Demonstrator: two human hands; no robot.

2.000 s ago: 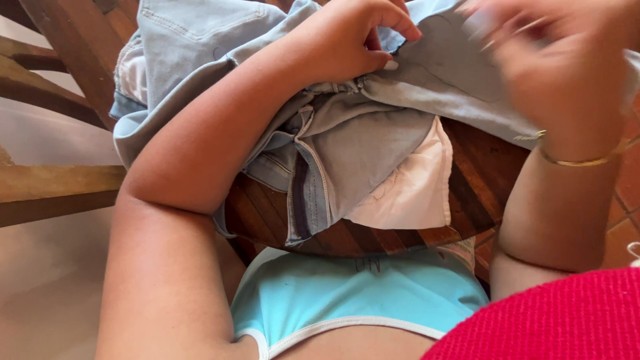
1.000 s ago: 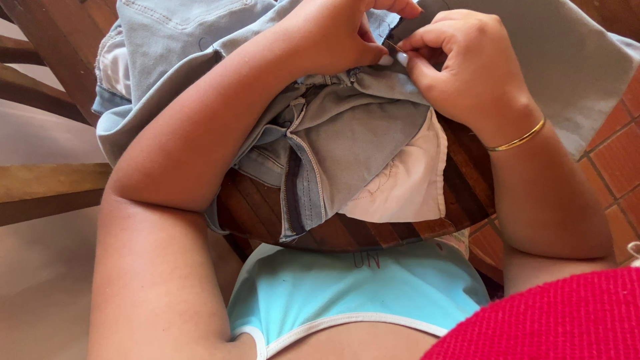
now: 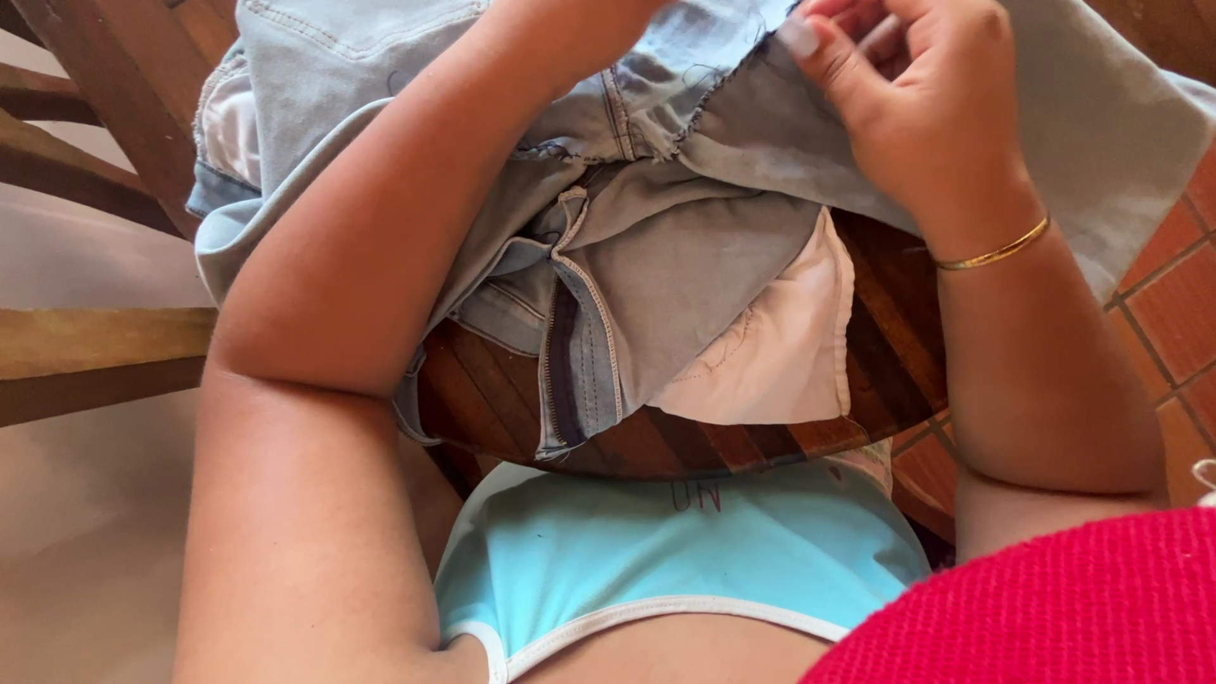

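Grey-blue denim jeans lie spread over a round wooden table, with a zipper, a pale pocket lining and a seam of dark hand stitches showing. My left hand is at the top edge over the denim; its fingers are cut off by the frame. My right hand, with a gold bangle at the wrist, is above the cloth near the upper end of the dark seam. Its thumb and fingers are bent together; whether they pinch a needle or thread cannot be seen.
The striped wooden tabletop has its rounded edge close to my lap. Wooden chair slats stand at the left. Reddish floor tiles show at the right, and a red knitted fabric fills the lower right corner.
One second ago both hands were close together at the denim, the right fingers pinching near a dark edge. Now the right hand is further up, and more of the dark stitched seam shows.
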